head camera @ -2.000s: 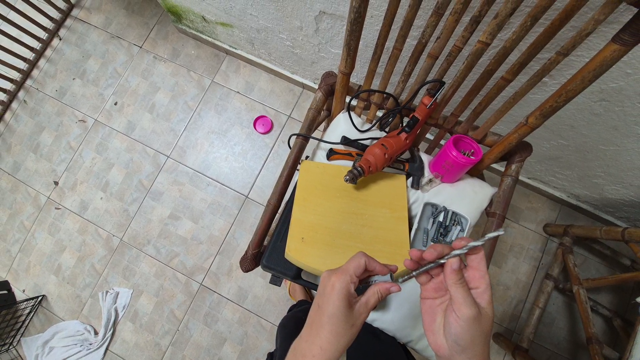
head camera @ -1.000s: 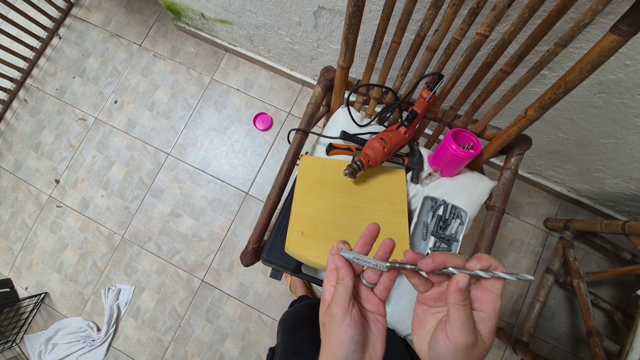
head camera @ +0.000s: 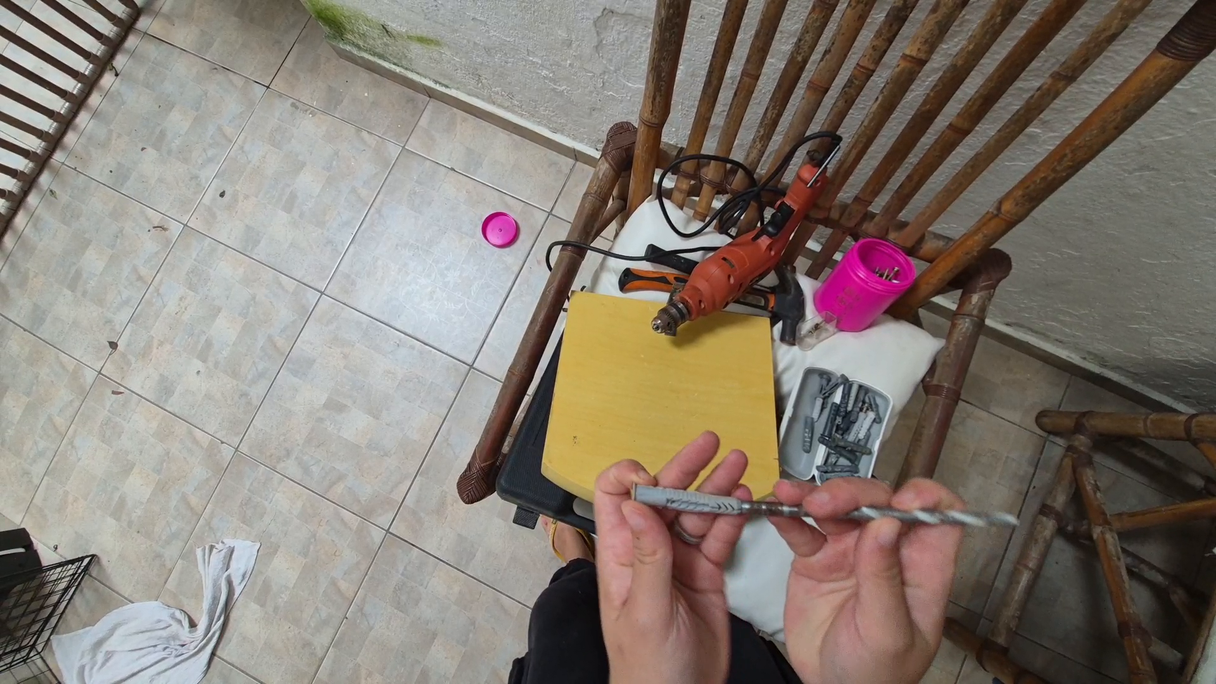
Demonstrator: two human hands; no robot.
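Note:
My left hand (head camera: 670, 560) pinches a grey plastic wall plug (head camera: 686, 500) between thumb and fingers. My right hand (head camera: 869, 560) grips a twist drill bit (head camera: 936, 516), its fluted tip pointing right. Plug and bit lie end to end in one line, meeting between my hands; whether one sits inside the other I cannot tell. Beyond them a yellow board (head camera: 665, 389) rests on the chair. An orange power drill (head camera: 736, 271) lies with its chuck over the board's far edge. Right of the board, a small white case (head camera: 807, 418) holds several grey wall plugs.
A hammer (head camera: 787, 304) and an orange-black handled tool (head camera: 651, 280) lie by the drill. A pink jar (head camera: 860, 285) holds small metal pieces; a pink lid (head camera: 500, 229) is on the tiles. A black case (head camera: 527, 465) lies under the board. Bamboo chair arms (head camera: 541, 351) flank the seat.
The bit has gone from slanting to nearly level. The grey plug, not clearly seen two seconds ago, shows at its left end. My left hand has turned palm up, its fingers spread.

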